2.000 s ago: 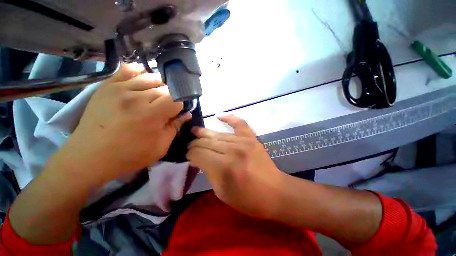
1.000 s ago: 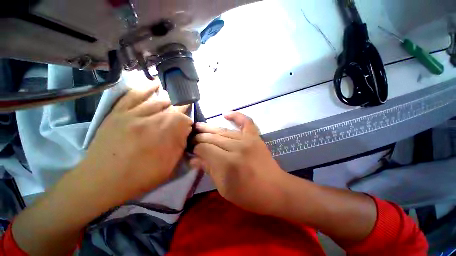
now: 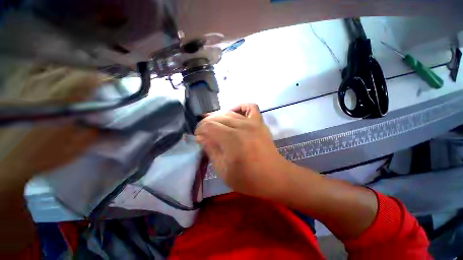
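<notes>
Light grey cloth with narrow dark bands (image 3: 170, 170) lies on the machine table, left of and below the grey ribbed cylinder (image 3: 202, 96) under the sewing machine head. My right hand (image 3: 236, 139) pinches the cloth edge just below the cylinder, fingertips closed on it. My left hand (image 3: 56, 109) is at the far left, strongly blurred, partly behind the curved metal bar; whether it holds cloth cannot be told. The needle area is hidden.
Black-handled scissors (image 3: 364, 84) lie right of the machine. A green screwdriver (image 3: 424, 71) and a small dark metal part (image 3: 454, 63) lie further right. A ruler strip (image 3: 345, 139) runs along the table's front edge. More grey fabric (image 3: 421, 188) is below at right.
My left hand has moved away from the needle area to the far left and blurs. More cloth and dark band show. The camera view has shifted. My right hand stays below the cylinder.
</notes>
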